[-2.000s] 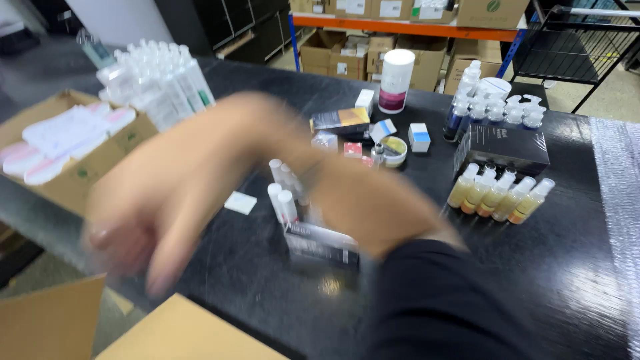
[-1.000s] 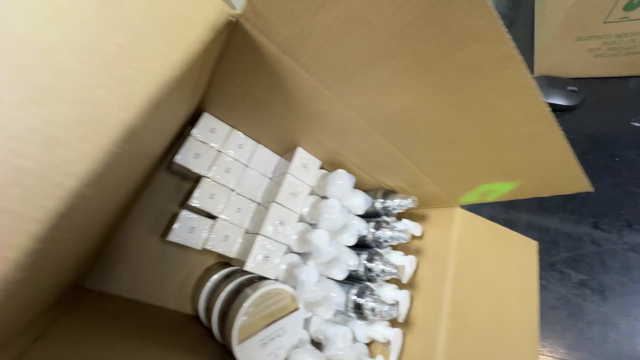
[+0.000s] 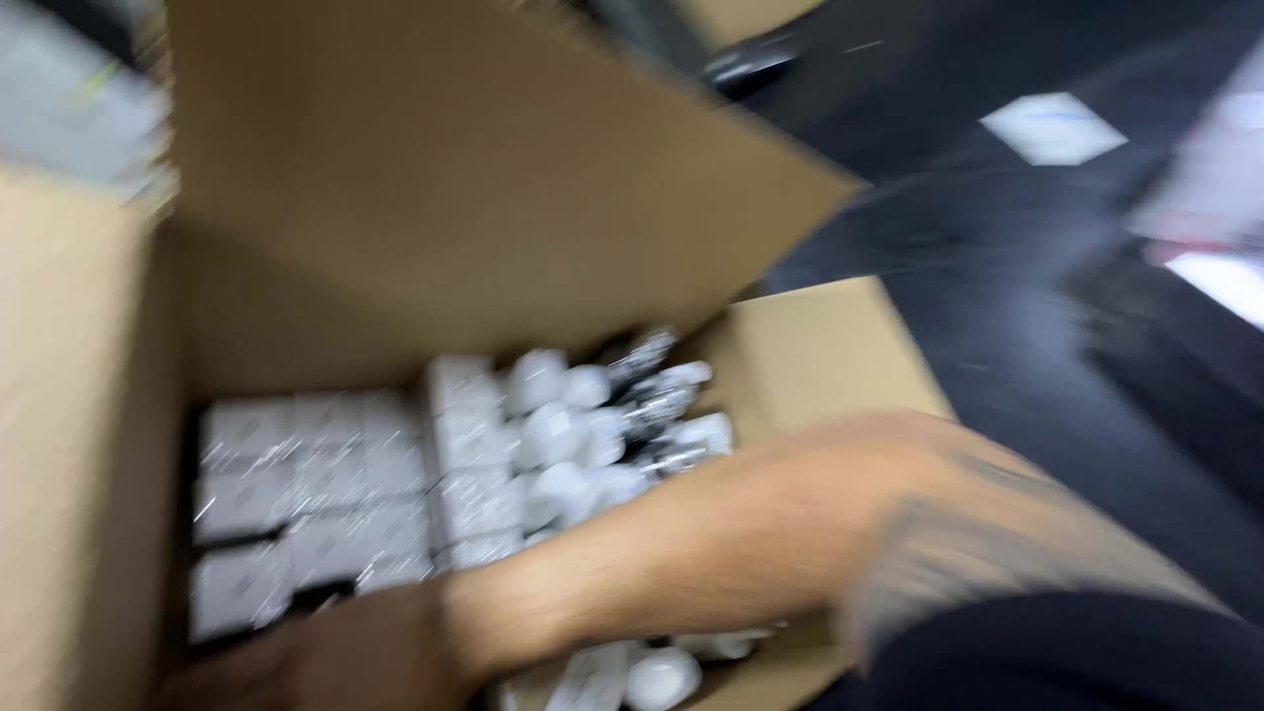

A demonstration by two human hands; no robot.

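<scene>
A bare forearm ending in my right hand [image 3: 326, 652] reaches from the right into an open cardboard box [image 3: 474, 188]. The hand is at the lower left inside, over the near edge of small white boxes [image 3: 336, 474] packed in rows. Its fingers are dark, blurred and partly cut off by the frame, so a grip cannot be made out. Beside the rows, white rounded bottle caps [image 3: 558, 434] and clear-capped pump tops [image 3: 657, 405] stand close together. Another white round cap [image 3: 662, 676] shows below the forearm. My left hand is not in view.
The box's raised flap spans the top, and a shorter flap [image 3: 839, 346] leans out at the right. Beyond them lies the black tabletop [image 3: 918, 237], with a white paper piece [image 3: 1054, 128] and a dark computer mouse [image 3: 750, 64] on it.
My right hand has come into the box, where no hand showed one second ago. The view has moved from the wide table to the box. The round lidded jars seen earlier no longer show.
</scene>
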